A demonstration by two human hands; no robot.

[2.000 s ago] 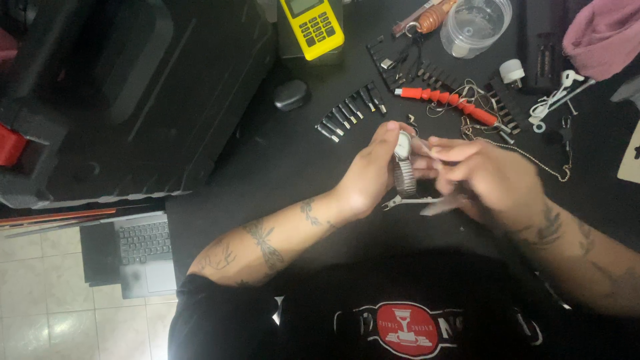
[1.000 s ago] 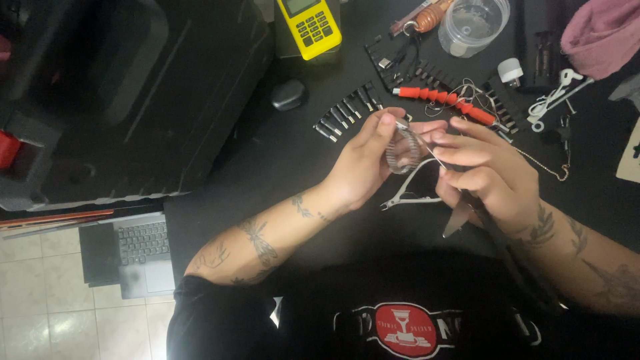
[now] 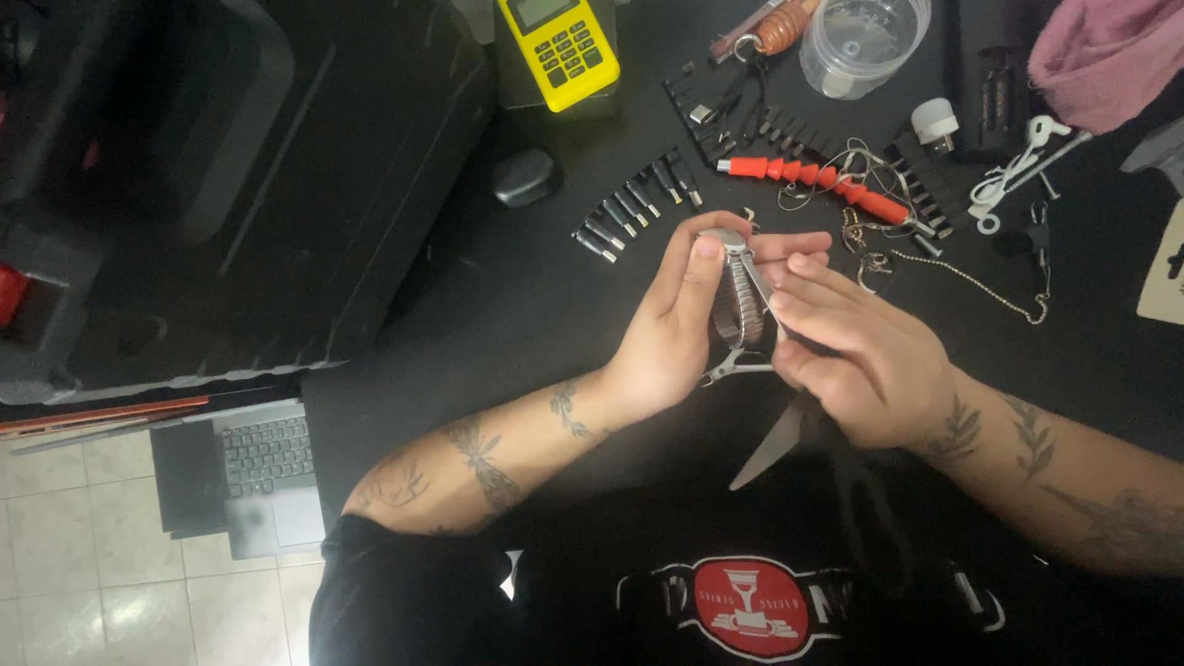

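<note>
My left hand (image 3: 671, 324) grips a wristwatch by its round case, with the metal expansion band (image 3: 743, 296) hanging in a loop below. My right hand (image 3: 860, 356) holds a pair of scissors with black handles, spread apart. One scissor blade (image 3: 763, 282) reaches up to the edge of the watch case where the band joins it; the other blade (image 3: 770, 449) points down and left, away from the watch. Behind the band, a pair of small metal pliers (image 3: 735, 367) lies on the black table, partly hidden by my hands.
A red flexible bit extension (image 3: 814, 176), connector tips (image 3: 629, 203), a ball chain (image 3: 971, 277), a clear plastic tub (image 3: 860, 46) and a pink cloth (image 3: 1110, 60) lie beyond my hands. A yellow card terminal (image 3: 564, 55) and a large black case (image 3: 231, 185) are at left.
The scissors, blurred two seconds ago, now show spread blades, one against the watch. My right hand has shifted a little since one second ago. My left hand keeps hold of the watch.
</note>
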